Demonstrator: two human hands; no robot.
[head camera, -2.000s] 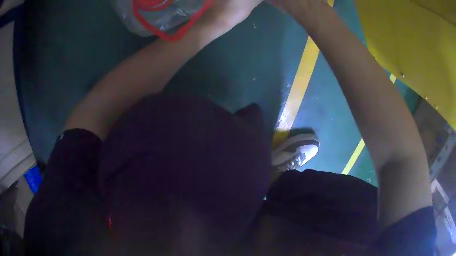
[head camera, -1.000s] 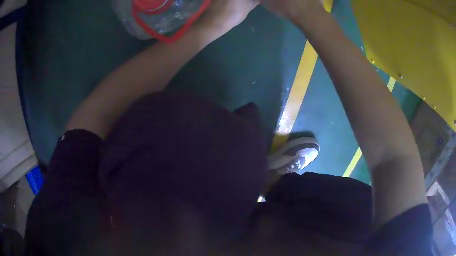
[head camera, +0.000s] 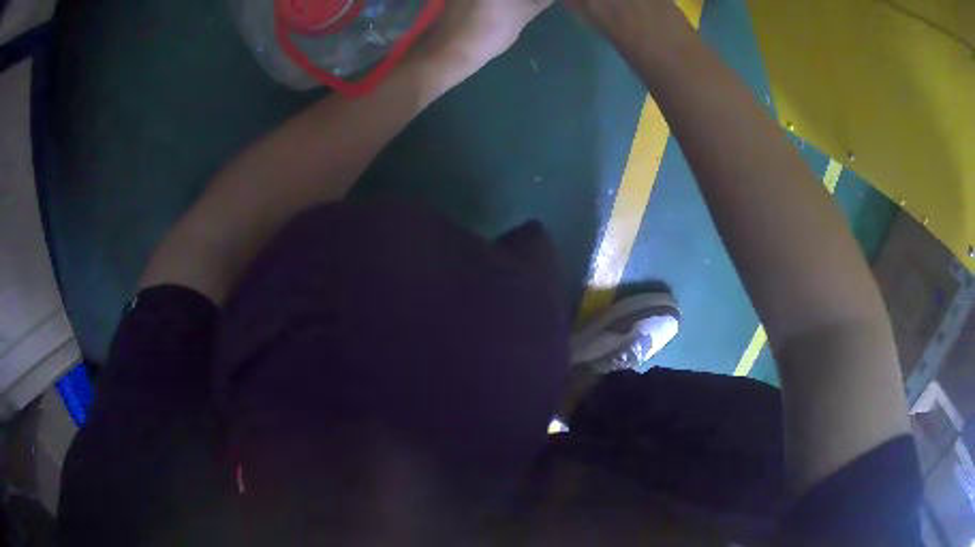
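A clear jug with a red cap (head camera: 315, 11) and a red handle stands at the top left, cut off by the upper edge. My left hand (head camera: 481, 37) is at the top edge, just right of the red handle; its fingers are cut off. My right hand is almost wholly beyond the top edge; only the wrist end of the forearm shows. Whatever the hands hold is out of the picture.
The green floor (head camera: 481, 160) carries yellow lines (head camera: 631, 192). The yellow cabinet (head camera: 877, 96) is at the upper right. My shoe (head camera: 631, 329) is on the floor at centre right. Cartons or shelving (head camera: 919, 278) are at the right edge.
The red-capped jug and the yellow cabinet have shifted slightly in the picture. My right hand has moved slightly further up out of the frame.
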